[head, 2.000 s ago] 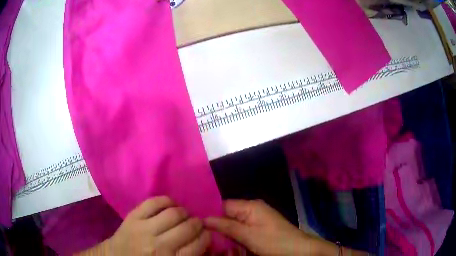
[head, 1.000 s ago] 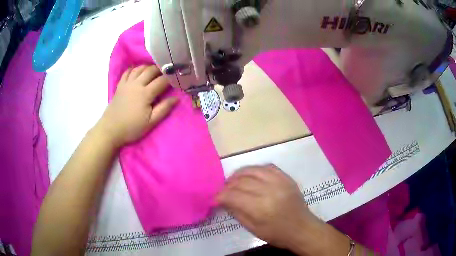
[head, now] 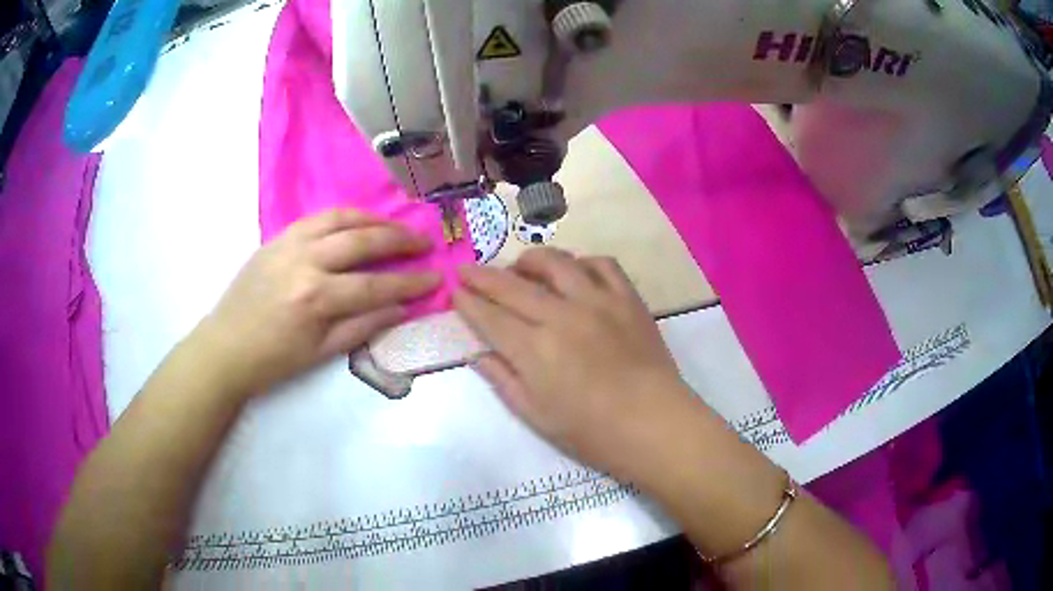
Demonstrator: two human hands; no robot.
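A bright pink cut panel (head: pixel 318 150) lies on the machine bed, its near end under the brassy presser foot (head: pixel 452 224) of the white sewing machine (head: pixel 693 58). My left hand (head: pixel 335 283) lies flat on the panel, left of the foot, fingers pointing right. My right hand (head: pixel 566 341) has its fingertips on the panel's near edge, just in front of the foot. The fingertips of both hands nearly meet. The needle tip is too small to make out.
A narrow pink panel (head: pixel 751 254) lies under the machine arm. A pink stack (head: pixel 46 300) is at the far left, a blue rounded case (head: pixel 119 75) at the back left. A printed ruler (head: pixel 404 525) runs along the front edge. Pink pieces (head: pixel 947 537) hang below the table at right.
The panel has moved away from me, so its near end is now at the foot and the metal slide plate shows. My right hand moved up to the foot; my left hand moved slightly nearer me.
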